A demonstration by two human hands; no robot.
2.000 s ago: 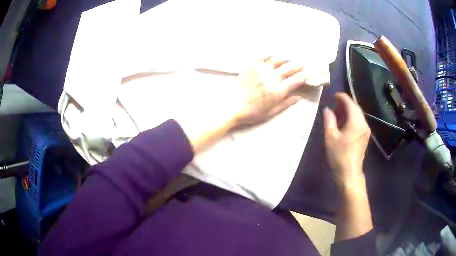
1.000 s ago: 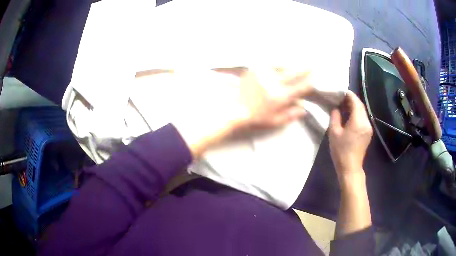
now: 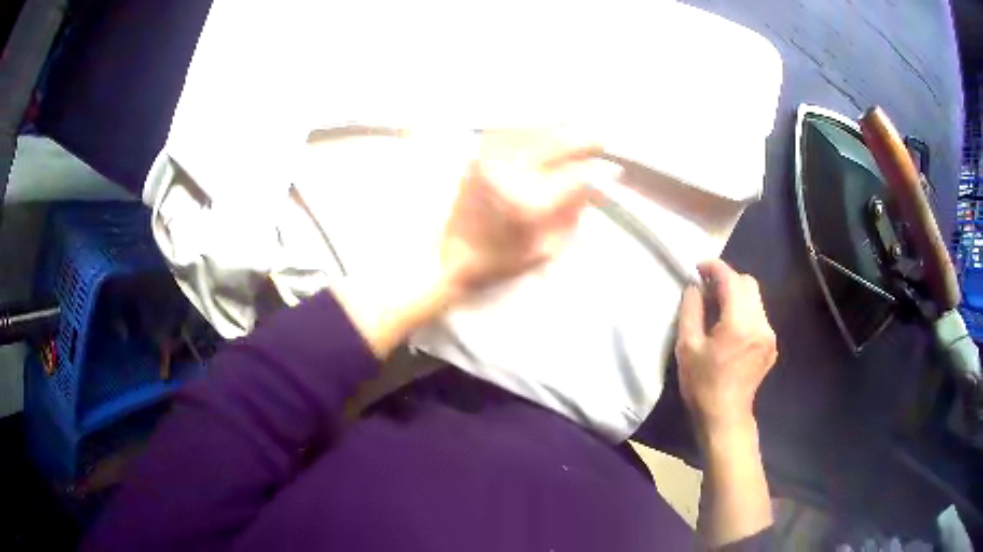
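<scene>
A white garment [image 3: 431,65] lies on the dark blue-purple ironing table cover [image 3: 852,65]; it looks overexposed. My left hand [image 3: 517,221] is blurred over the middle of the cloth, fingers pointing right near a raised fold; whether it grips cloth is unclear. My right hand [image 3: 725,323] pinches the garment's right edge between thumb and fingers. The lifted layer forms a fold running between the hands, with a shaded gap behind it. The steam iron [image 3: 852,221] stands to the right of my right hand, untouched, its orange-brown handle [image 3: 911,205] on top.
A blue plastic crate [image 3: 113,323] is at the lower left, below bunched cloth at the garment's left side. A pale wrapped hose [image 3: 957,343] leaves the iron's back at the right. More blue lattice [image 3: 971,183] shows at the far right edge.
My right hand has taken hold of the garment's edge and moved down and slightly left with it. My left hand has moved left. The layer between them has lifted into a fold.
</scene>
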